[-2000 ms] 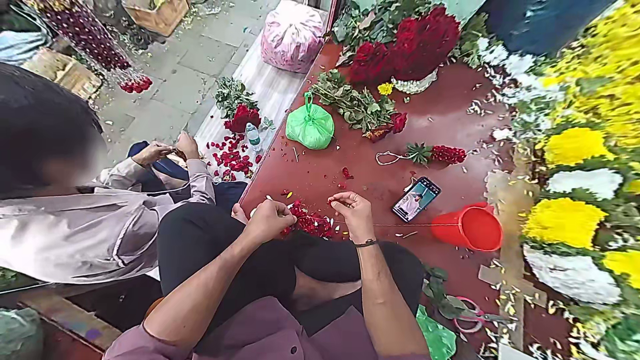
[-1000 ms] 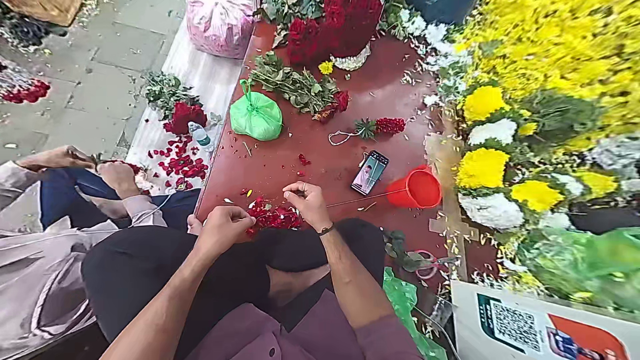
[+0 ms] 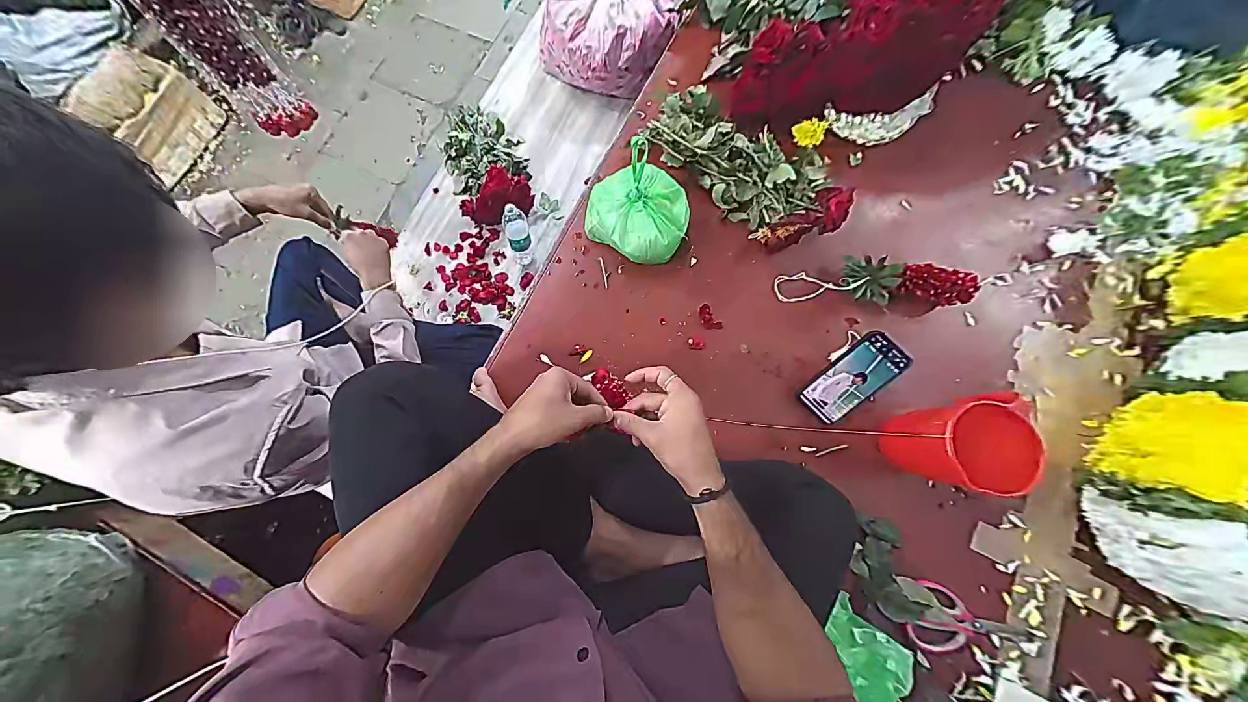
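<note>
My left hand (image 3: 556,408) and my right hand (image 3: 665,419) meet over my lap, thumbs and fingertips pinched together. A thin thread (image 3: 780,425) runs from my right hand to the red plastic cup (image 3: 916,439). What lies between the fingertips is too small to tell, though each hand seems pinched on the thread. Just behind the fingers is a pile of red petals (image 3: 609,387), partly hidden by them. Farther right on the red surface lie a smartphone (image 3: 856,376) with a lit screen and a red flower tassel (image 3: 938,285) with a white string loop.
A tied green plastic bag (image 3: 639,214), leafy rose stems (image 3: 741,161) and red roses (image 3: 858,58) sit farther back. Pink-handled scissors (image 3: 941,624) lie at lower right, near yellow chrysanthemums (image 3: 1175,444). At left a co-worker (image 3: 283,390) sits close, beside scattered petals (image 3: 473,278) and a plastic bottle (image 3: 517,232).
My hands were apart a second ago and have come together at the fingertips, over the near side of the petal pile. The view has swung about.
</note>
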